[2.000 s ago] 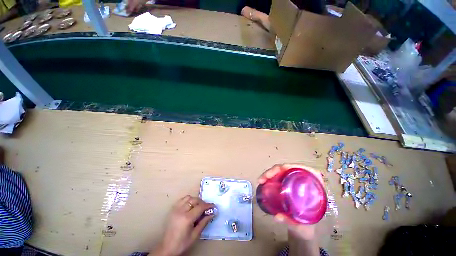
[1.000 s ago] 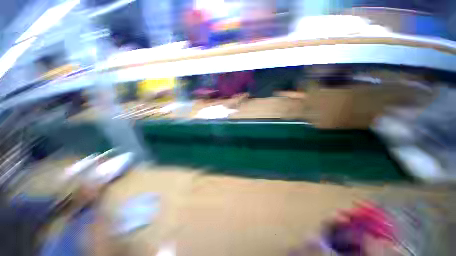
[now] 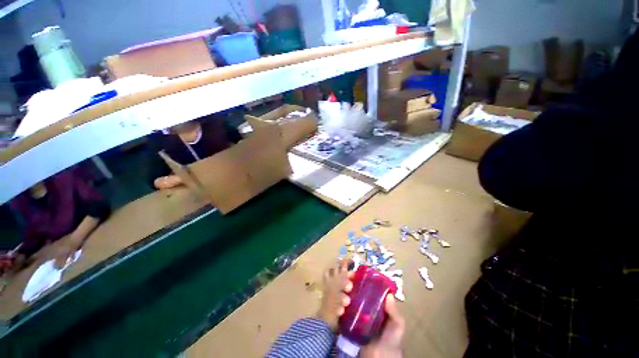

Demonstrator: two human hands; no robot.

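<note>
A translucent red bottle (image 3: 366, 304) is in my right hand (image 3: 391, 334), its pale neck end pointing down towards me. My left hand (image 3: 335, 295) is close against the bottle's left side, with its fingertips at the near edge of a loose pile of small fittings (image 3: 371, 250). The fittings are silver with blue ends. The bottle covers part of the pile. Whether my left fingers hold a fitting cannot be made out.
A green belt (image 3: 210, 269) runs beyond the bench (image 3: 448, 199). An open carton (image 3: 242, 171) and flat boards (image 3: 333, 183) stand across it. A white-framed shelf (image 3: 231, 87) hangs above. A person in dark clothing (image 3: 553, 231) is close at right. Two people sit opposite.
The view has swung to the right, past a blurred frame. The square plate is out of the picture. My left hand has gone from the plate to the fittings. The red bottle remains in my right hand.
</note>
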